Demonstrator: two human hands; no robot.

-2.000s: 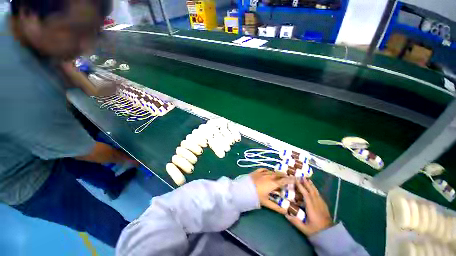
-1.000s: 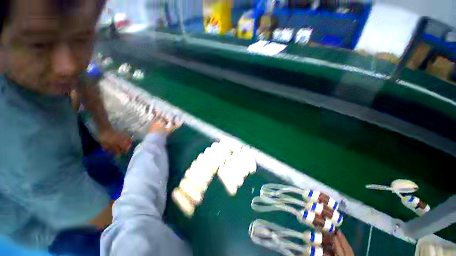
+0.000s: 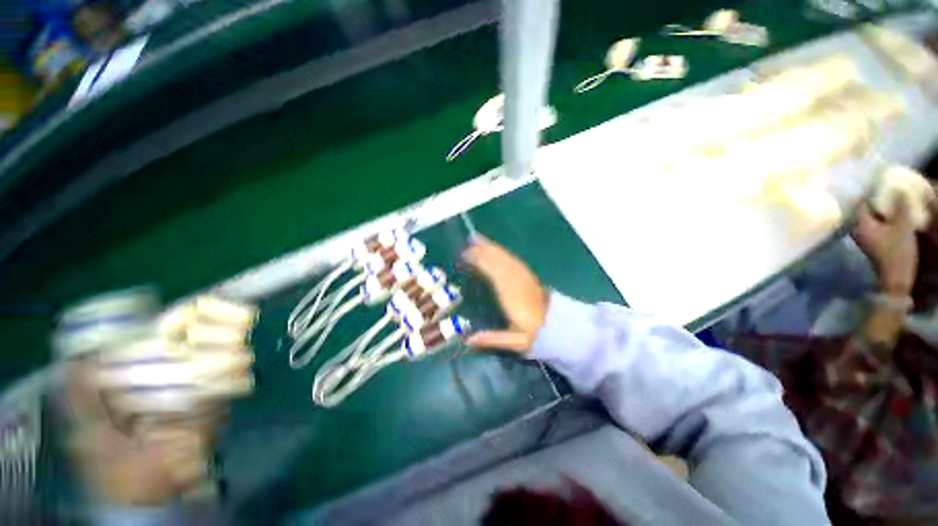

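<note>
Several striped pieces [image 3: 417,293] with brown, white and blue bands lie stacked on the green worktop, their pale cord loops [image 3: 355,365] trailing left. My right hand [image 3: 509,298] is open at their right end, thumb and fingers apart, holding nothing. My left hand [image 3: 149,442] is at the lower left, strongly blurred, with a bunch of pale, blue-banded pieces [image 3: 108,344] in it. Cream oval pieces [image 3: 221,334] show right beside that bunch; the blur hides where one group ends and the other starts.
A metal post [image 3: 522,92] stands at the pale rail. Corded joined pairs [image 3: 658,68] lie on the green belt [image 3: 309,164]. At right, a white sheet [image 3: 607,205] bears cream stock [image 3: 823,134]. A neighbour's hand [image 3: 890,241] holds a cream piece, near a plaid sleeve.
The view has swung right. My left hand has come back from the neighbour's striped row at far left, now with a bunch of pieces. My right hand shows open beside the striped stack.
</note>
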